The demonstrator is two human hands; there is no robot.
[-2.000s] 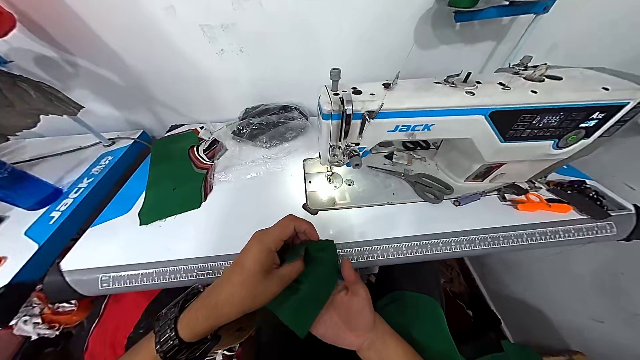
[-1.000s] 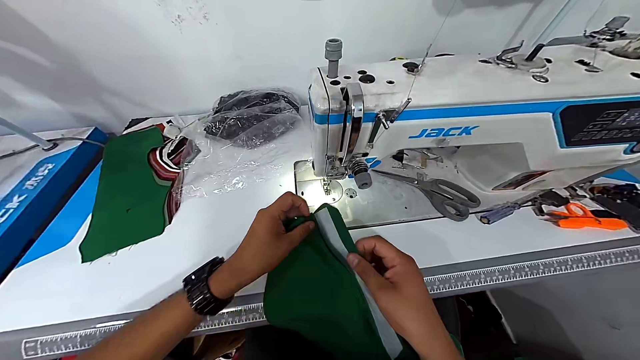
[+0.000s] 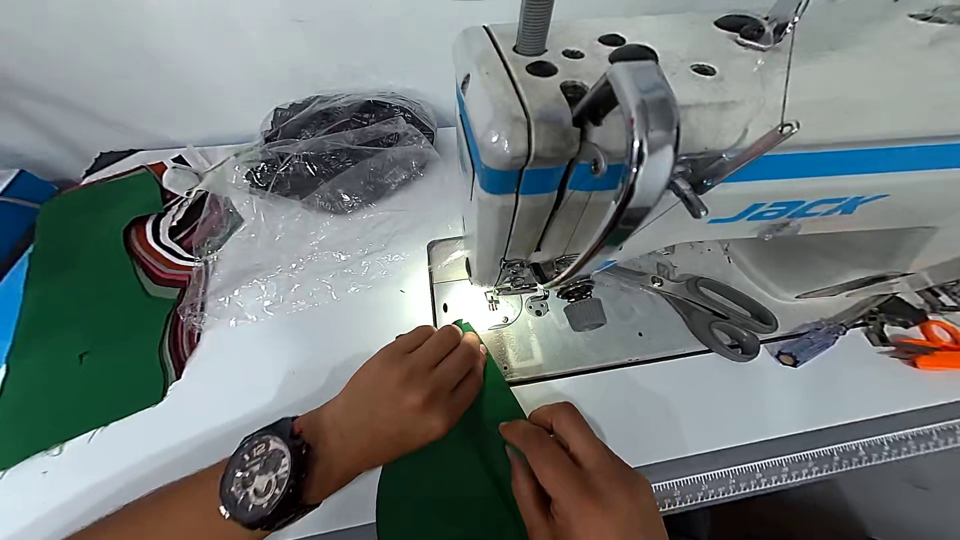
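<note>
My left hand [image 3: 412,394], with a black wristwatch [image 3: 259,476] on its wrist, grips the top end of a piece of green fabric [image 3: 457,480] just in front of the needle plate. The fabric's tip lies close to the lit presser foot [image 3: 493,301] of a white Jack sewing machine [image 3: 825,172]; whether it touches the foot is unclear. Lower down, my right hand [image 3: 581,472] pinches the fabric's right edge between thumb and fingers. The fabric hangs toward the table's front edge, its lower part cut off by the frame.
Stacked cut fabric pieces [image 3: 90,315], green on top, lie at the left beside a clear plastic bag [image 3: 337,150] with dark contents. Grey-handled scissors [image 3: 705,307], a screwdriver [image 3: 810,345] and an orange-handled tool [image 3: 934,349] lie at the right. A measuring tape [image 3: 795,469] runs along the front edge.
Both hands have brought the green fabric up to the needle area. The pale strip seen on it one second ago no longer shows. The view has moved closer to the machine.
</note>
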